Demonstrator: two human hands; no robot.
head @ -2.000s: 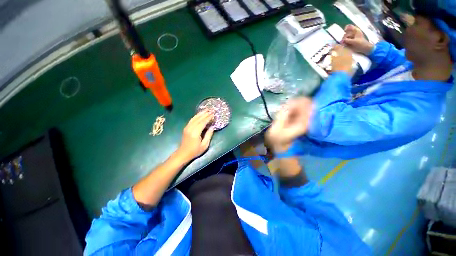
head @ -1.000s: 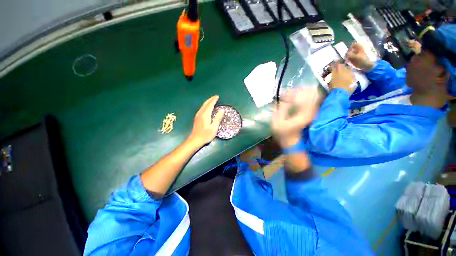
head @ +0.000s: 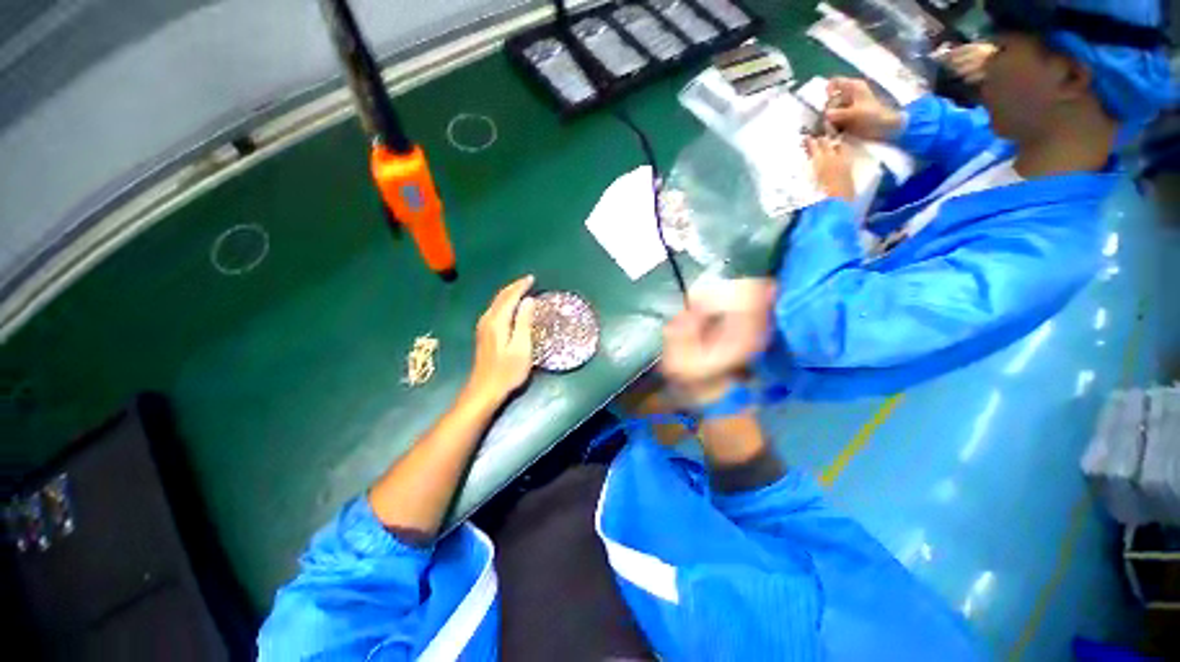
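A round shallow dish [head: 566,331] heaped with tiny silvery-pink screws sits on the green mat. My left hand [head: 505,339] lies against the dish's left edge, thumb and fingers along its rim. My right hand [head: 716,339] is raised at the mat's front edge, right of the dish, with a blue wrist strap; it is blurred, and whether it holds anything cannot be told. A small pile of thin tan-yellow strips [head: 421,361] lies left of the dish.
An orange electric screwdriver [head: 414,210] hangs over the mat. White paper [head: 626,224], a clear bag [head: 714,194] and a black cable lie to the right. A black phone tray [head: 599,93] is behind, a black parts tray [head: 123,569] at left. Another person in blue works at right.
My left hand has moved from over the screws to the dish's left side. My right hand stays raised and blurred. The view has shifted and the screwdriver's position in it varies.
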